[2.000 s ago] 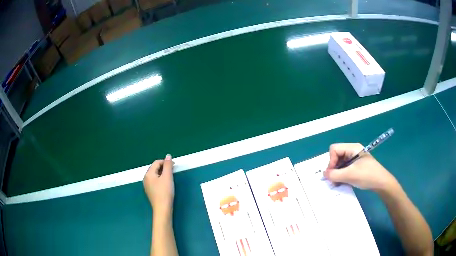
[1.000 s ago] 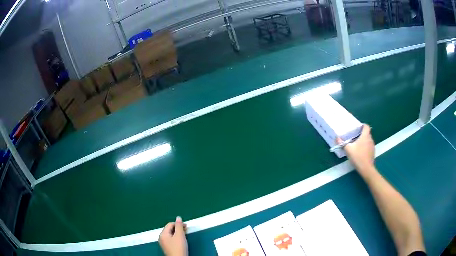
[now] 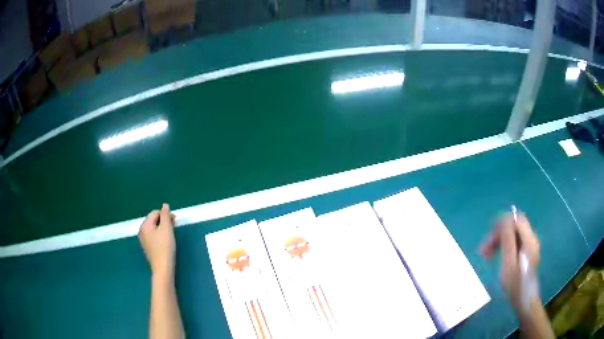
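Note:
Several white product boxes lie side by side on the teal workbench. The two left ones, a left box [image 3: 248, 285] and the one beside it [image 3: 306, 271], show orange-red round pictures and stripes. A plain white box [image 3: 374, 278] is beside them, and the rightmost box [image 3: 434, 258] lies slightly angled with a narrow gap. My left hand [image 3: 159, 238] rests by the conveyor rail, its fingers curled, touching no box. My right hand [image 3: 513, 255] is blurred, right of the boxes and off them, with a pen [image 3: 514, 212] in it.
The green conveyor belt [image 3: 251, 132] runs beyond the white side rail [image 3: 298, 192]. A white post [image 3: 532, 73] stands at the right. A small pale card [image 3: 569, 147] and a dark item [image 3: 588, 131] lie on the far right bench. Brown cartons [image 3: 122, 49] are at the back left.
The box that was on the belt is now on the bench at the row's right end. My right hand has let go of it and moved right of the row. My left hand stays by the rail.

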